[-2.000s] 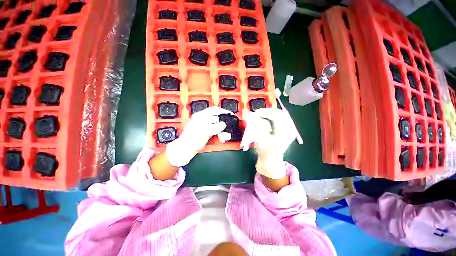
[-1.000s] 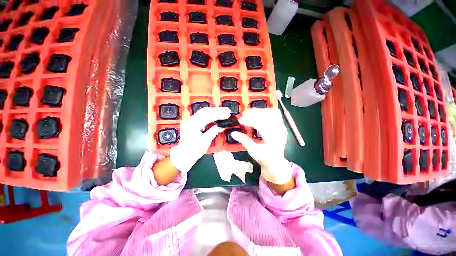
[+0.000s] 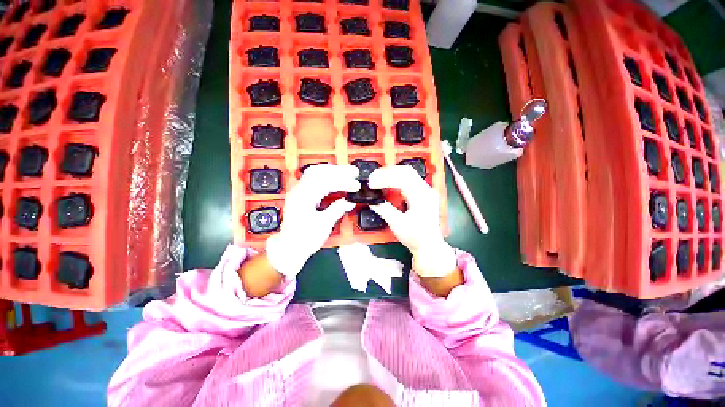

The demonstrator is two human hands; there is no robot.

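Note:
My left hand [image 3: 312,208] and my right hand [image 3: 409,210], both in white gloves, hold one black module [image 3: 365,193] between their fingertips, edge-on, over the near rows of the orange-red foam tray [image 3: 315,132]. Other black modules sit in the tray's pockets; one pocket in the second column is bare. A module [image 3: 371,218] lies in the pocket just below the held one. A white wiping cloth [image 3: 369,268] lies crumpled on the green mat at the tray's near edge.
A brush [image 3: 466,191], a clear-white piece [image 3: 464,135] and a solvent bottle [image 3: 499,145] lie right of the tray. A second bottle [image 3: 450,21] is at the far edge. Stacked foam trays stand left [image 3: 119,167] and right [image 3: 568,159]. A person's pink sleeve [image 3: 636,343] shows lower right.
The wiping cloth, not seen lying on the mat two seconds ago, now lies there. Both hands have come together on the held module; the right hand has shifted slightly left since one second ago.

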